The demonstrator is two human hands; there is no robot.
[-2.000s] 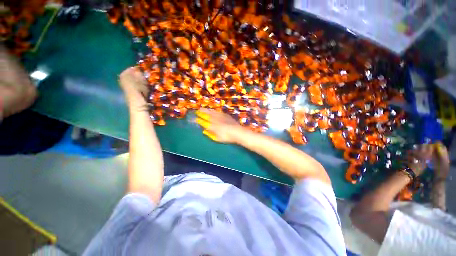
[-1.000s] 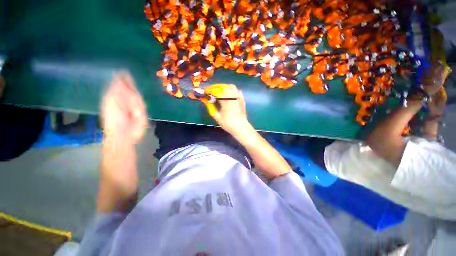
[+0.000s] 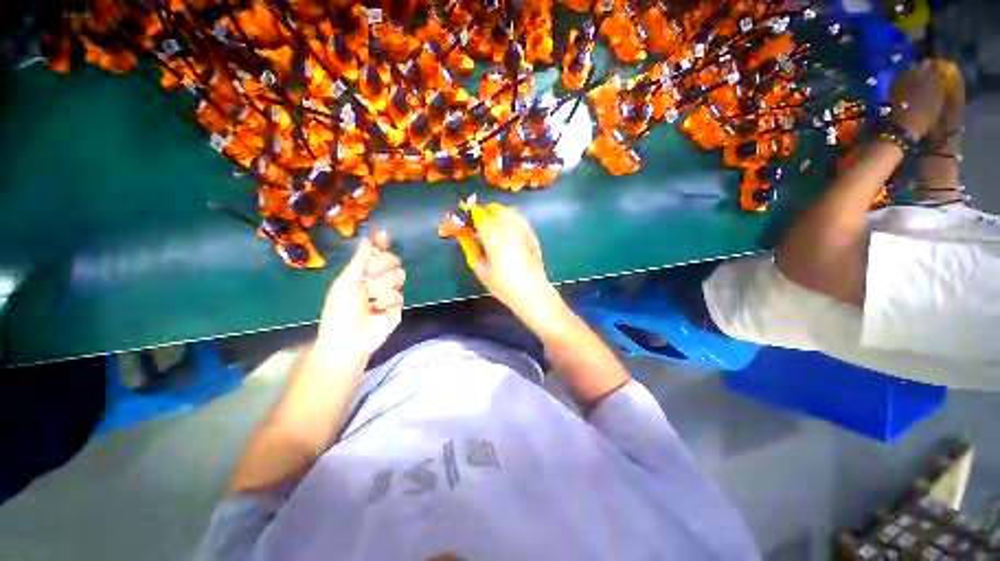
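My right hand (image 3: 502,250), with yellow finger cots, pinches one orange wired unit (image 3: 453,224) a little above the bench near its front edge. My left hand (image 3: 371,287) is to the left of it, fingers curled and fingertips close together. Whether it holds a thin wire or small part is too blurred to tell. Many orange-and-black wired units (image 3: 417,110) lie heaped beyond my hands, with black wires and small white ends. One unit (image 3: 294,243) lies at the near left edge of the heap.
The bench top (image 3: 121,263) is glossy dark green. A co-worker's hands (image 3: 924,101) are at the right. A blue stool (image 3: 658,329), a blue bin (image 3: 833,389) and a divided carton (image 3: 916,531) are below the bench.
The view has shifted. My left hand has come in from the left towards my right hand, its fingers now curled. My right hand holds a unit clear of the heap.
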